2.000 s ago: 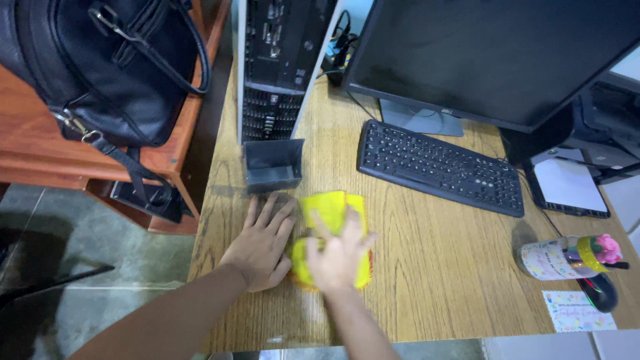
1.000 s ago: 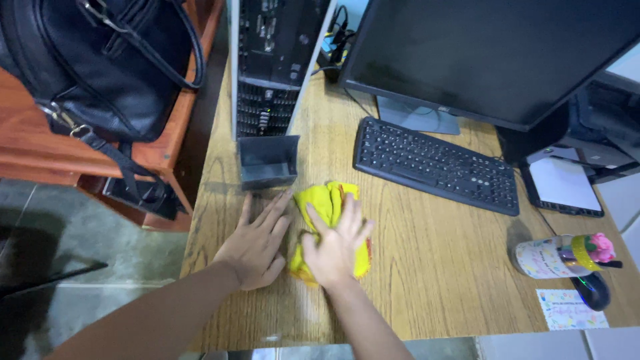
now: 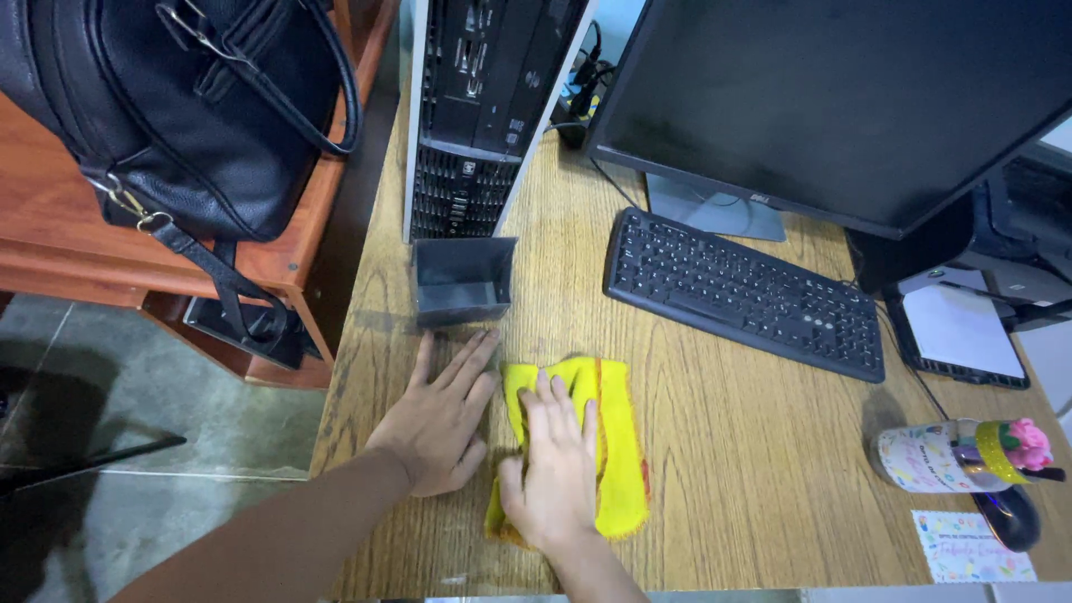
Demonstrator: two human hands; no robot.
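Observation:
A yellow cloth with orange edging [image 3: 621,452] lies partly folded on the wood-grain desk [image 3: 737,469]. On top of it rests my right hand [image 3: 553,469], palm down with the fingers a little spread, pressing on the cloth rather than visibly gripping it. My left hand [image 3: 444,410] lies flat on the desk to the left of the cloth, fingers pointing at a small dark open box [image 3: 463,280]. The fingertips are close to the box's near edge; whether they touch it I cannot tell. Nothing shows in my left hand.
Behind the box stands a computer tower [image 3: 469,117]. A black keyboard [image 3: 741,293] lies before a monitor [image 3: 821,100]. At the right are a printer [image 3: 1005,226], a decorated pen holder [image 3: 930,456], a mouse [image 3: 1009,515] and a printed card [image 3: 963,548]. A black handbag [image 3: 209,126] sits left.
The cloth, bunched a second ago, is now flatter and more spread out toward the right under my right hand. My left hand stays flat beside it.

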